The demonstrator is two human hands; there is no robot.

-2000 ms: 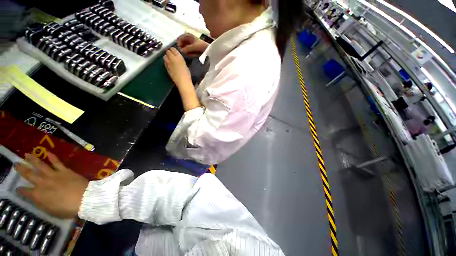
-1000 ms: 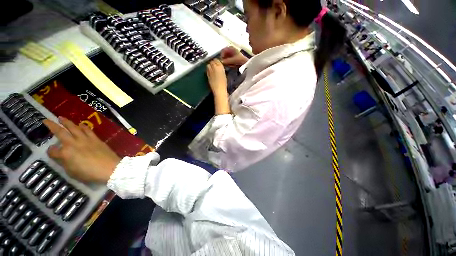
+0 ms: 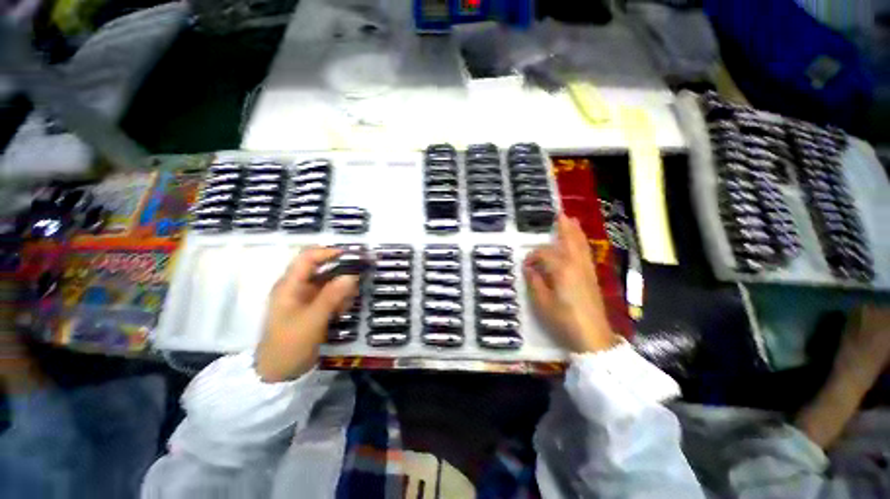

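Observation:
A white tray point(image 3: 224, 292) lies in front of me with glossy dark oval units in rows. The far half has three rows at the left, a single unit point(image 3: 348, 218) beside them, and three rows at the right. The near half has several columns of units point(image 3: 442, 295). My left hand point(image 3: 300, 310) is over the near half, with thumb and fingers closed around a dark unit point(image 3: 341, 262) at the top of the leftmost near column. My right hand point(image 3: 569, 287) is at the tray's right edge, fingers slightly bent, with no unit visible in it. The image is blurred.
Another packed white tray point(image 3: 727, 263) lies at the right, near a person's arm point(image 3: 847, 375). A yellow strip point(image 3: 649, 200) and slim white tool point(image 3: 634, 283) lie between the trays. Dark loose units point(image 3: 49, 219) lie on colourful sheets at the left. A blue device point(image 3: 472, 12) stands behind.
The view has swung from the right to straight over my tray. My left hand has come into view holding a unit. My right hand now shows at the tray's right edge.

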